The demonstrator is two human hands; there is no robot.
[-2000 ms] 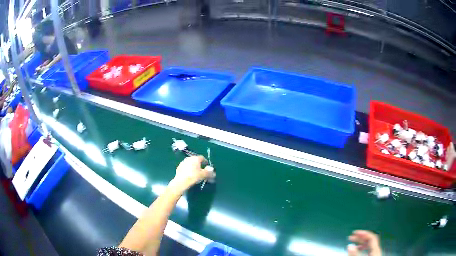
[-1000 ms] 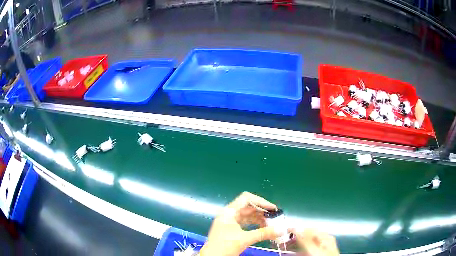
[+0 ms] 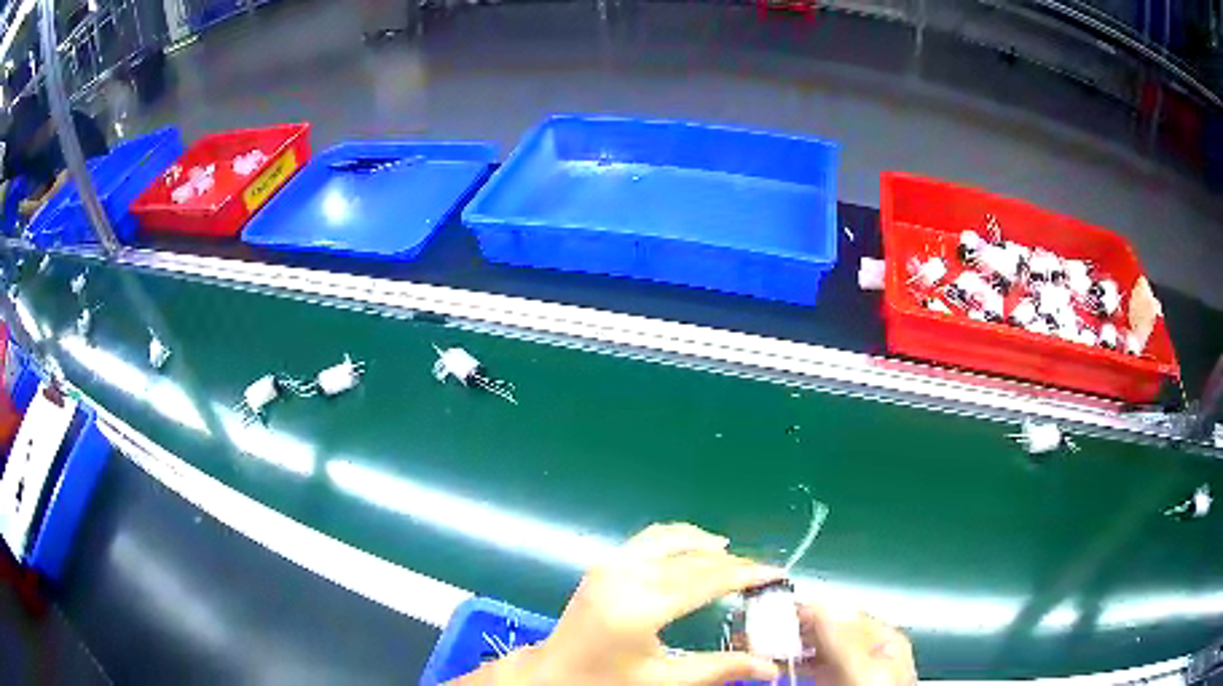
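A white-and-black adapter unit with thin wires is held upright between my hands at the bottom centre, over the near edge of the green belt. My left hand grips it from the left with thumb and fingers. My right hand is at its right side, fingers bent and partly cut off by the bottom edge; its fingertips are partly hidden behind the unit. A pale wire or strand rises above the unit. A near blue bin with wires in it lies partly under my left hand.
Loose units lie on the green belt, left and right. Across the rail stand a large blue bin, a shallow blue tray, a red bin with pale parts and a red bin heaped with units. A person's arm shows far left.
My left hand has come back from the belt with a unit, and my right hand has joined it. In the last second the unit has turned more upright, and a pale strand now shows above it.
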